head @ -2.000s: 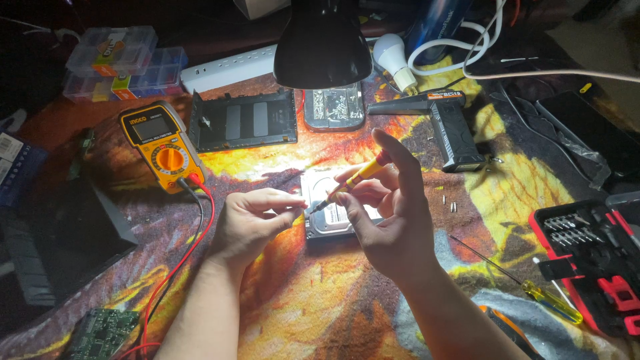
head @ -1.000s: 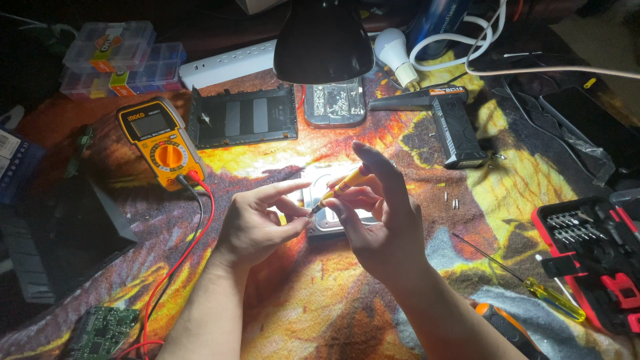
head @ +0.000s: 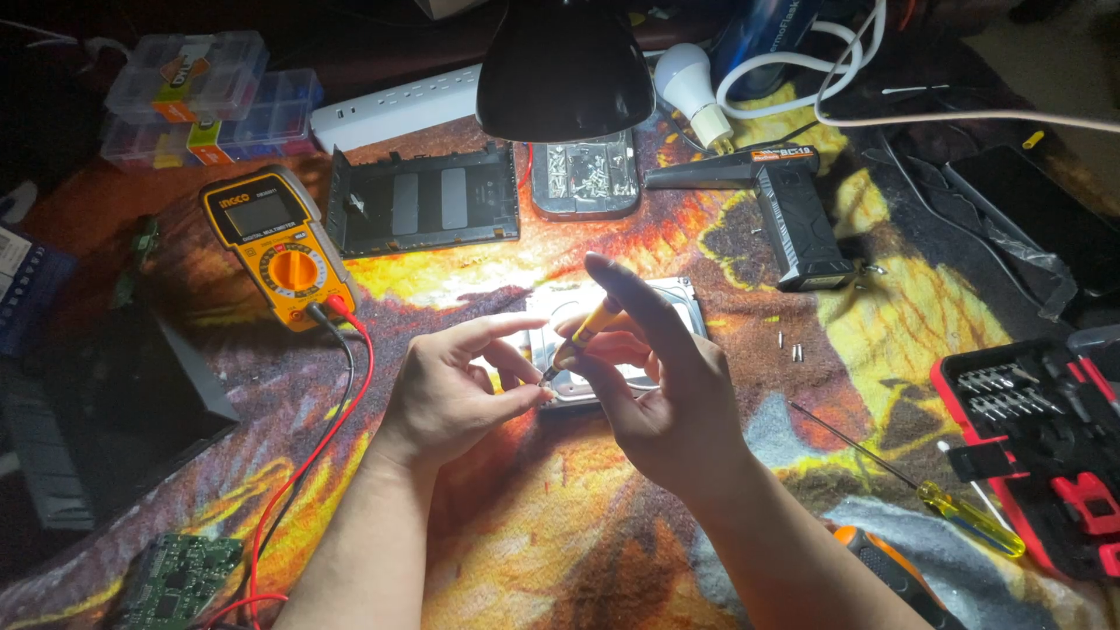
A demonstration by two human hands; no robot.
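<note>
A hard disk drive (head: 682,302) with a silvery cover lies flat under the lamp's light, partly hidden by both hands. My right hand (head: 669,394) is closed on a yellow precision screwdriver (head: 598,321), held tilted with its tip down at the drive's near left corner. My left hand (head: 468,385) is at that same corner, thumb and forefinger pinched together beside the screwdriver tip. Whether a small part sits between those fingertips cannot be told. The exact spot the tip touches is hidden by the fingers.
A black lamp head (head: 564,74) hangs above. Around lie a multimeter (head: 271,245) with leads, a black plastic cover (head: 429,201), a screw tray (head: 586,179), a light bulb (head: 687,79), a green circuit board (head: 179,577), a yellow-handled screwdriver (head: 971,521) and a red-black bit case (head: 954,385).
The left hand's fingers have come closer to the screwdriver tip at the drive's corner than two seconds ago. The right hand still holds the screwdriver.
</note>
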